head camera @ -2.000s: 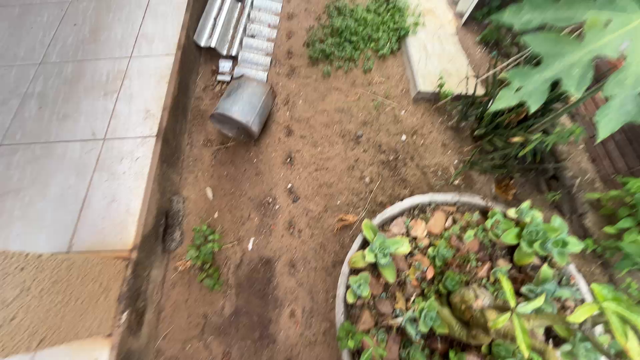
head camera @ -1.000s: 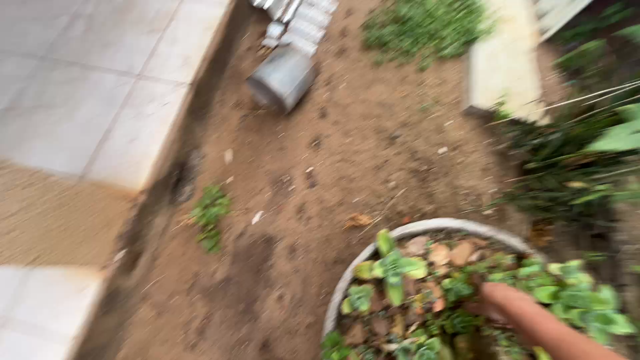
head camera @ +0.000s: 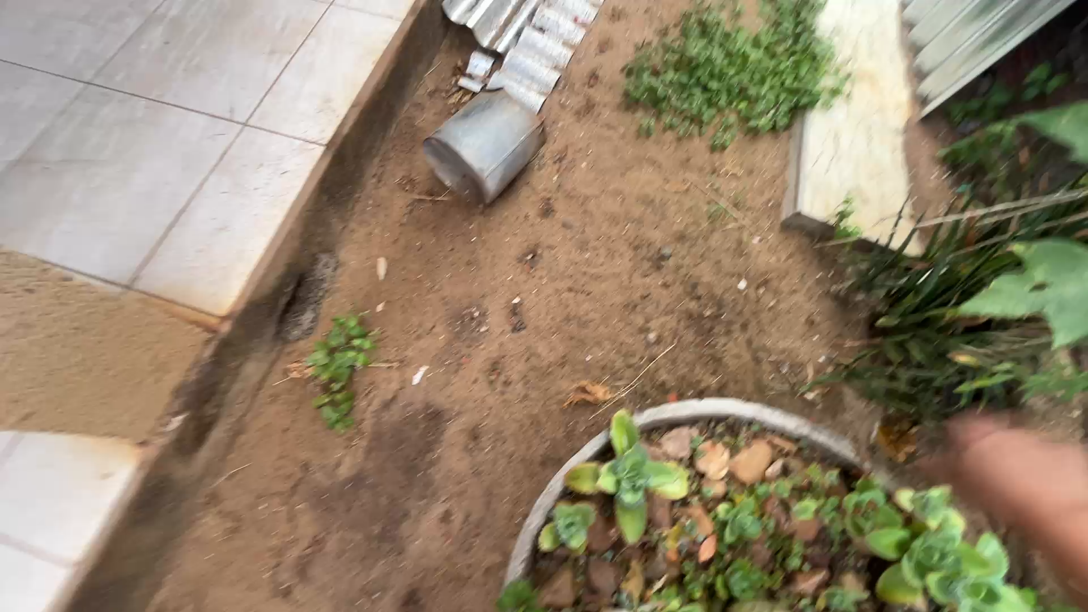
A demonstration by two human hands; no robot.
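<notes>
A blurred hand, which looks like my right hand [head camera: 1003, 476], reaches in from the right edge, just above the right rim of a round concrete planter [head camera: 739, 410]. Its fingers are too smeared to tell whether they hold anything. Succulents [head camera: 631, 480] and reddish stones [head camera: 751, 462] fill the planter, and a fuller succulent clump [head camera: 935, 552] grows below the hand. Strap-leaved plants [head camera: 926, 331] stand beyond the fingers. My left hand is out of view.
A metal bucket [head camera: 489, 144] lies on its side on sandy soil [head camera: 595, 280], by corrugated metal pieces [head camera: 544, 51]. A raised tiled ledge [head camera: 212, 170] runs along the left. A pale slab [head camera: 854, 127] and low green weeds [head camera: 731, 76] are at upper right.
The hand was absent two seconds ago. One second ago it was over the planter's plants; now it is farther right, near the rim. The view has shifted.
</notes>
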